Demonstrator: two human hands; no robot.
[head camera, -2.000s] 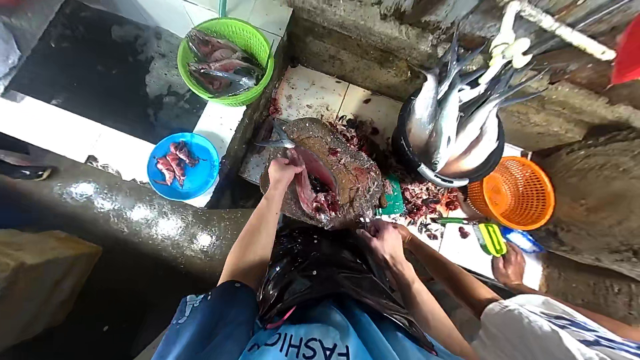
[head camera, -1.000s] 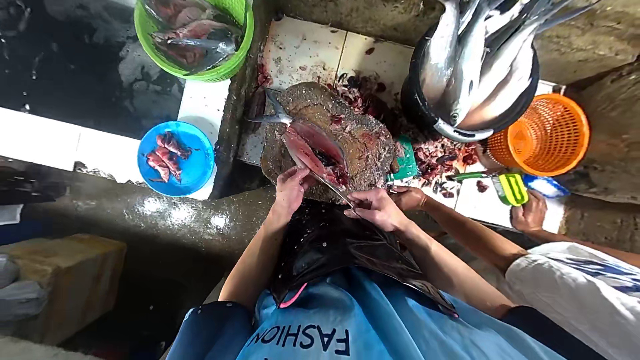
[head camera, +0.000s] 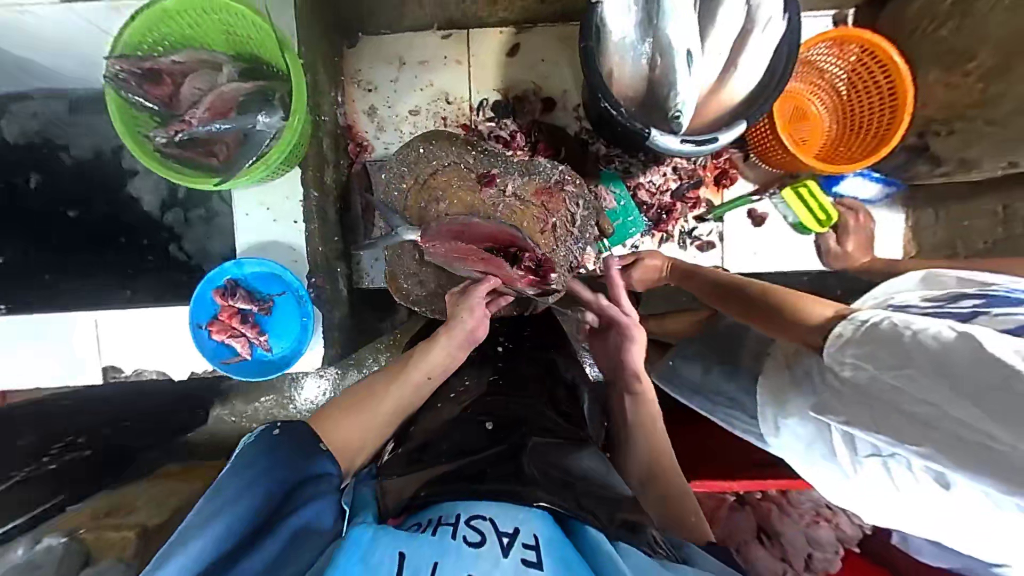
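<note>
A fish cut open along its body (head camera: 472, 244) lies on a round wooden chopping block (head camera: 432, 172), its tail pointing left and dark red innards showing at its right end. My left hand (head camera: 474, 308) holds the lower edge of the fish, thumb and fingers pinched on it. Just right of the fish's end, my right hand (head camera: 614, 332) is raised with fingers spread and blurred; no tool shows clearly in it. A thin blade-like edge (head camera: 532, 298) shows between my hands, but whether either hand touches it cannot be told.
Left are a green basket of fish (head camera: 300, 120) and a blue plate with fish pieces (head camera: 308, 320). Beyond the block stand a black bucket of whole fish (head camera: 592, 88) and an orange basket (head camera: 900, 104). Scraps (head camera: 680, 192) cover the tiles. A co-worker's hands (head camera: 644, 270) are close on the right.
My right hand has opened and lifted away from the dark end of the fish, where it was pinching a thin tool a second ago. My left hand stays at the fish's lower edge.
</note>
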